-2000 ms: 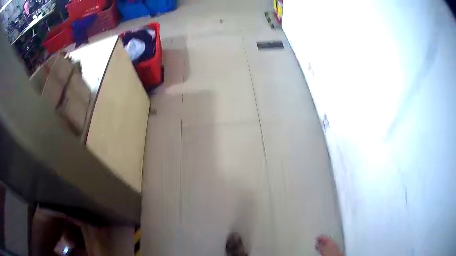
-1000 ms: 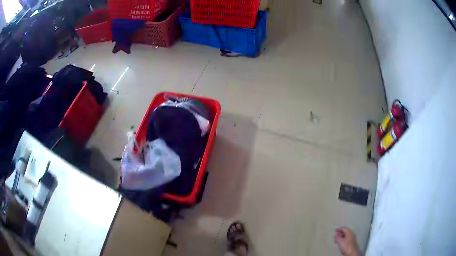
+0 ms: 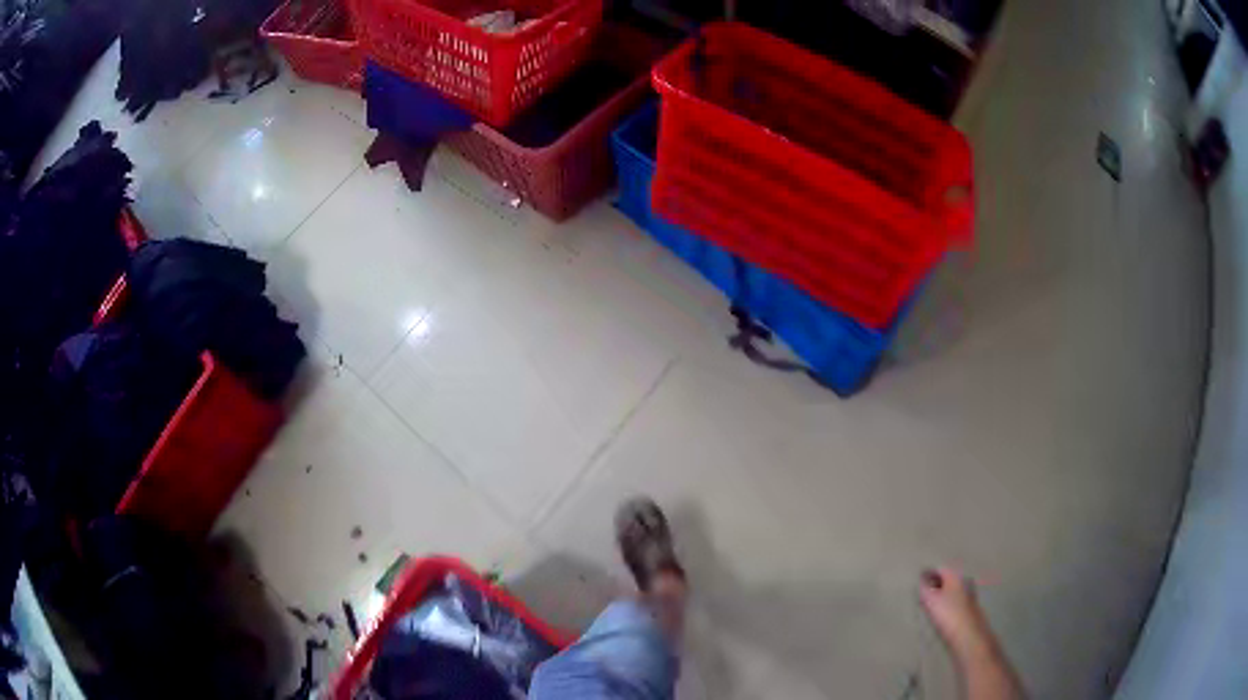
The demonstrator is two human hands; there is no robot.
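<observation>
My right hand [image 3: 951, 604] hangs at the lower right over the floor. It is small and blurred; its fingers look curled, and I cannot tell if it holds anything. My left hand is not in view. A red basket [image 3: 427, 574] with dark cloth and clear plastic [image 3: 472, 632] stands at the bottom edge, beside my leg, partly cut off. Ahead, a red slatted basket [image 3: 801, 205] sits on top of a blue basket [image 3: 712, 260].
More red baskets [image 3: 438, 69] stand at the top, with navy cloth [image 3: 411, 120] hanging over one. At left, dark cloth heaps [image 3: 199, 308] lie in and around a red basket [image 3: 205, 445]. Small scraps lie on the tiled floor [image 3: 452, 397]. A white wall [image 3: 1218, 547] runs along the right.
My view has moved forward and turned left. The stacked baskets are nearer, and the basket with plastic has slid to the bottom edge. The fire extinguishers have moved to the far right edge.
</observation>
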